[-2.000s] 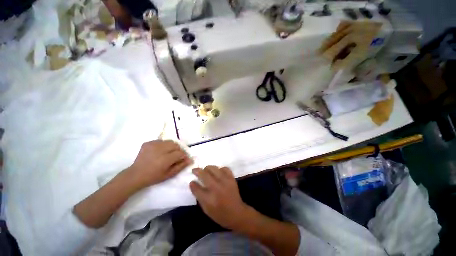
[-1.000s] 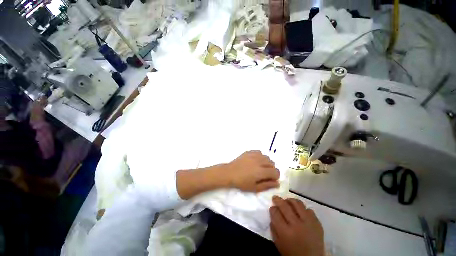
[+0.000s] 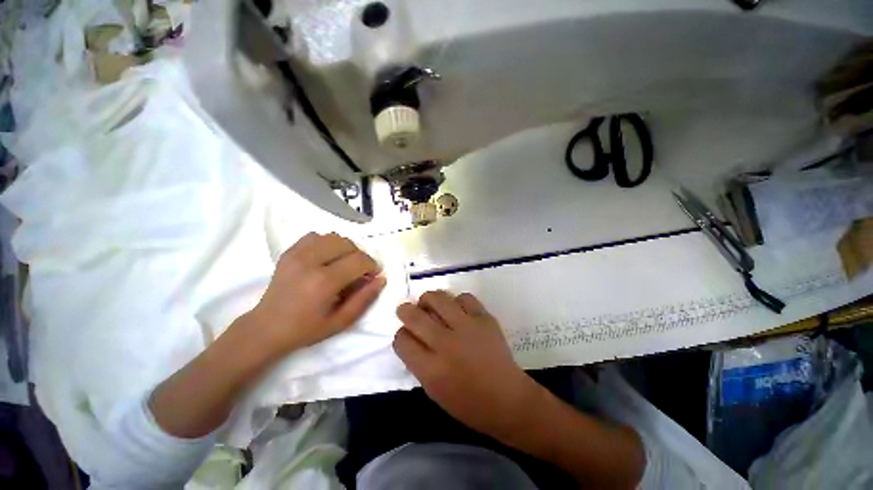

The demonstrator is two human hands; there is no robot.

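Note:
A large white garment piece (image 3: 134,239) lies left of the machine and drapes over the table's front edge. My left hand (image 3: 321,287) holds the cloth just in front of the presser foot area (image 3: 369,199), fingers bent. My right hand (image 3: 455,340) holds the cloth's right edge between bent fingertips, a little nearer to me. The two hands are apart, with a short stretch of cloth between them. The sewing machine head (image 3: 536,72) stands behind, its cream tension dial (image 3: 398,125) facing me. The needle is too small to make out.
Black-handled scissors (image 3: 610,151) lie behind the needle area. A slim metal tool (image 3: 713,230) with a black end lies at right, beside a pale packet (image 3: 809,215). A ruler line (image 3: 632,321) runs along the front edge. A plastic bag with a blue label (image 3: 766,383) hangs below.
The view swung left to the cloth heap and a neighbouring machine, then back, now closer to the needle area. The hands are nearer the presser foot than two seconds ago and still hold the cloth.

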